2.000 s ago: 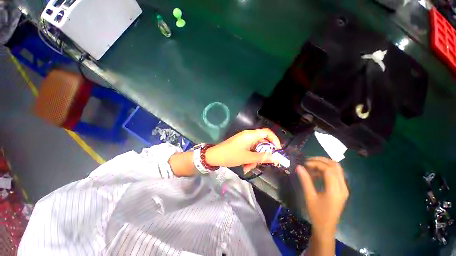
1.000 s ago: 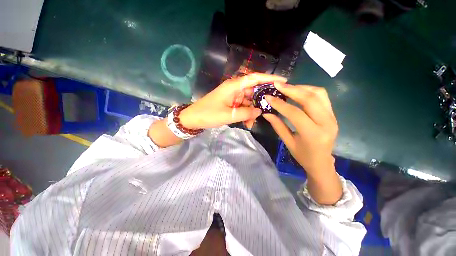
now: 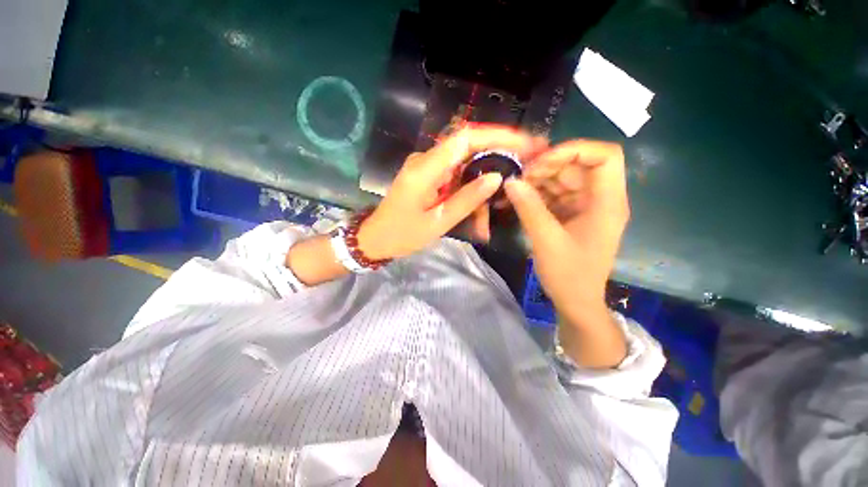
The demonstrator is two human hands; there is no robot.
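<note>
A small round watch head [image 3: 491,165] with a black face and a shiny rim is held between my hands, above the front edge of the black fixture plate [image 3: 447,107]. My left hand [image 3: 428,195] grips it from the left, with the thumb over its lower face. My right hand [image 3: 574,204] touches its right side with thumb and fingers. The right fingertips are partly blurred, and I cannot tell whether they pinch a small part. Red laser light falls on the plate and on my left fingers.
A pale green ring [image 3: 331,111] lies left of the plate. A white paper slip [image 3: 614,92] lies right of it. A heap of shiny metal parts [image 3: 847,185] is at the far right. Blue bins sit below the bench edge. A grey sleeve [image 3: 795,399] shows at lower right.
The view has swung forward and right since the oldest frame. My right hand has come from apart to the watch head. Since one second ago, its fingers have shifted to the watch head's right side.
</note>
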